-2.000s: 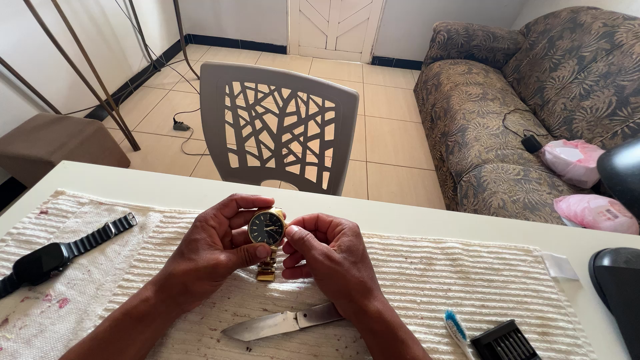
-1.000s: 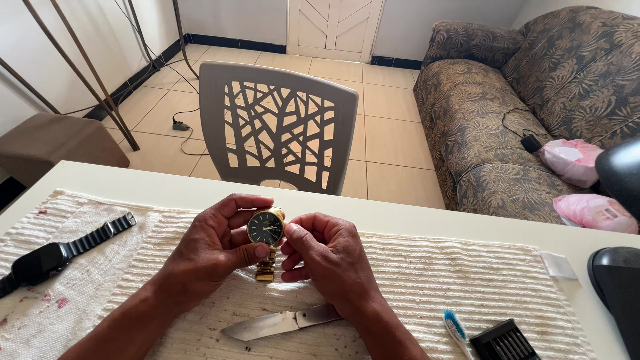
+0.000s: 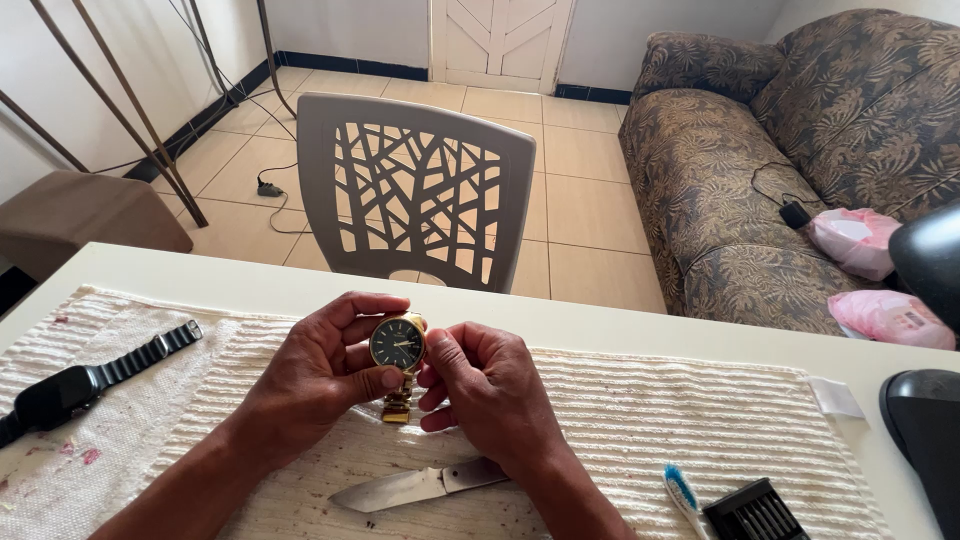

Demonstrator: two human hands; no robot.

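Note:
A gold-coloured wristwatch (image 3: 397,344) with a black dial is held up over the ribbed cream cloth (image 3: 675,420), its metal bracelet hanging below. My left hand (image 3: 319,375) grips the case between thumb and fingers on the left side. At the right edge of the case, the thumb and index finger of my right hand (image 3: 487,382) pinch at the crown area; the crown itself is hidden. Below the hands lies a knife (image 3: 412,484), blade to the left, its handle partly behind my right wrist. A black smartwatch (image 3: 56,397) rests on the cloth at the left.
A toothbrush (image 3: 681,491) with blue bristles and a black case of small bits (image 3: 756,514) lie at the lower right. A black object (image 3: 926,442) stands on the table's right edge. Beyond the white table (image 3: 247,281) are a grey chair (image 3: 416,187) and a patterned sofa (image 3: 720,180).

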